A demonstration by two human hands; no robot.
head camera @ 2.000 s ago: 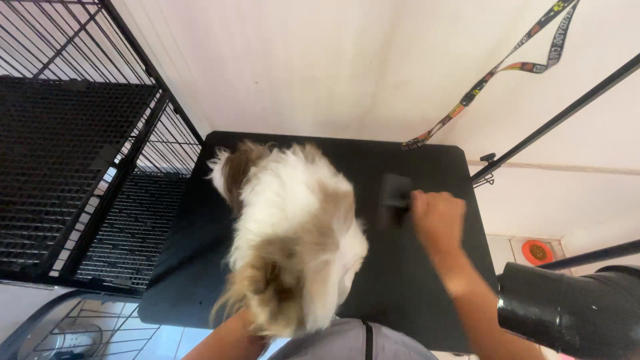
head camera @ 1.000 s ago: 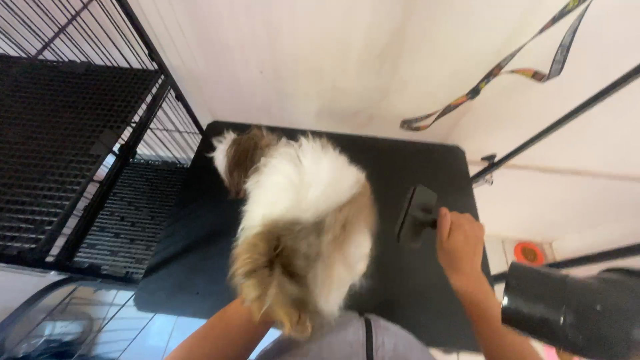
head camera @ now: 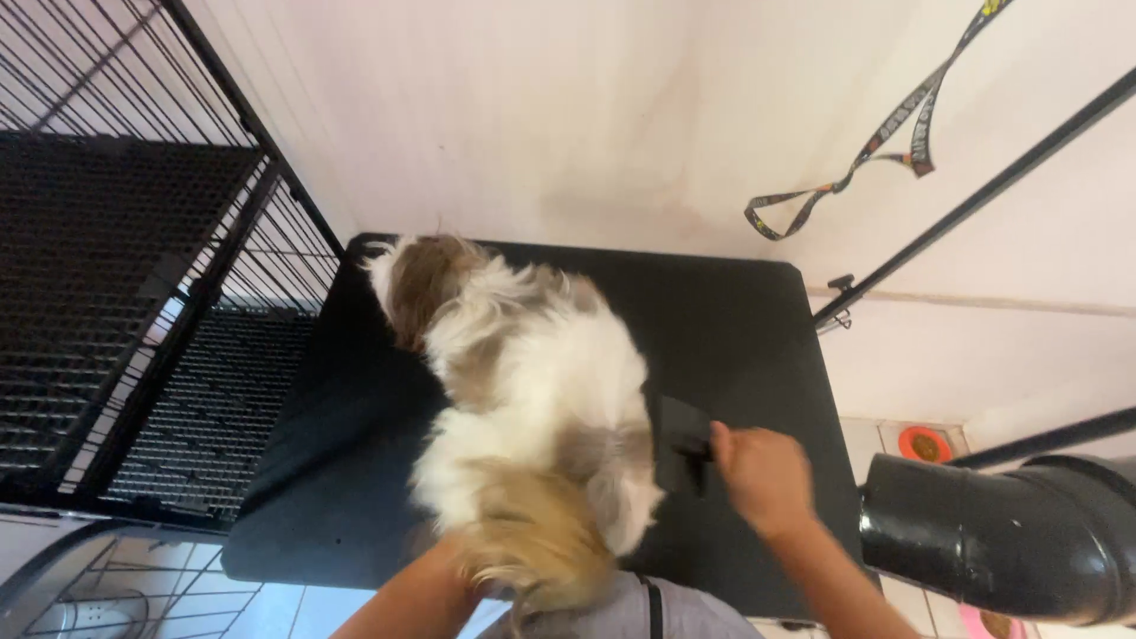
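A long-haired white and brown dog (head camera: 550, 382) stands on a black-topped grooming table (head camera: 745, 328), its head toward the far left corner. My right hand (head camera: 763, 475) is closed around the handle of a dark slicker brush (head camera: 688, 444), blurred, close beside the dog's right flank. At the near end of the dog, my left forearm (head camera: 417, 590) reaches in by its tan hindquarters. The fur hides my left hand, so its fingers and what they hold cannot be seen.
Black wire cages (head camera: 115, 266) flank the table on the left. On the right are a metal grooming arm (head camera: 976, 200), a hanging patterned strap (head camera: 896, 115) and a thick black dryer nozzle (head camera: 994, 532). An orange bowl (head camera: 923, 444) sits on the tiled floor behind the nozzle.
The brush in my right hand has moved nearer to the dog's flank than one second ago. The dog's rear has shifted a little, and the strap hangs in a different curl.
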